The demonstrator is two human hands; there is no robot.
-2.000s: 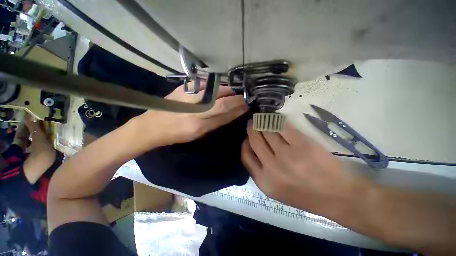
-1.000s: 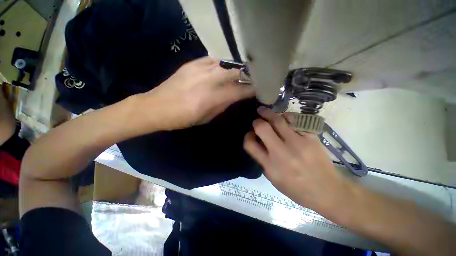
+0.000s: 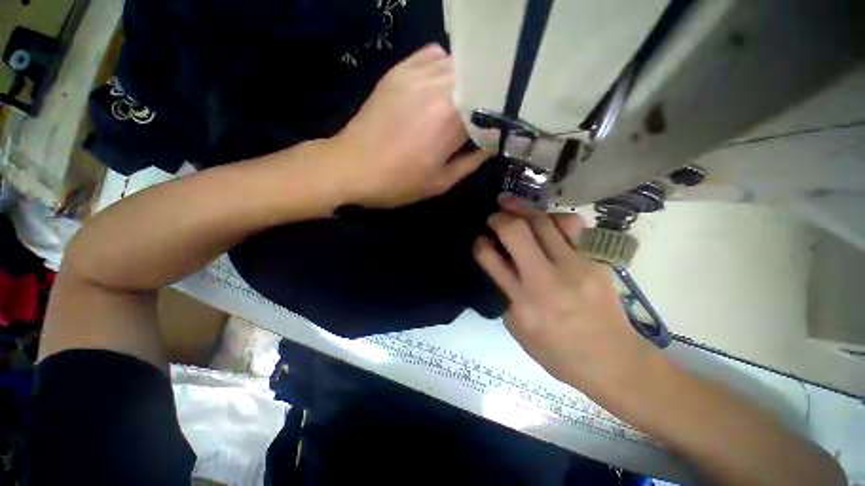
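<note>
The black garment piece [image 3: 379, 261] lies on the white table under the machine head, with pale embroidered motifs at its far left part. My left hand [image 3: 413, 133] presses on the cloth left of the needle area, its fingertips partly hidden by the machine head. My right hand [image 3: 555, 271] has its fingertips on the cloth edge just in front of the presser foot [image 3: 527, 180]. The sewing machine [image 3: 768, 104] fills the upper right. Its ridged tension knob [image 3: 608, 246] is above my right hand. The thread snips [image 3: 643, 308] lie right of that hand, partly hidden.
Printed ruler marks [image 3: 446, 365] run along the table's front edge. White wrapping [image 3: 228, 418] and part of a brown carton [image 3: 193, 325] are below at left. Another machine's dark part [image 3: 27, 65] shows at far upper left.
My view has shifted, so the presser foot now shows. The embroidered part of the cloth has come into view behind my left hand, which has its fingers curled more. The right hand stays by the foot.
</note>
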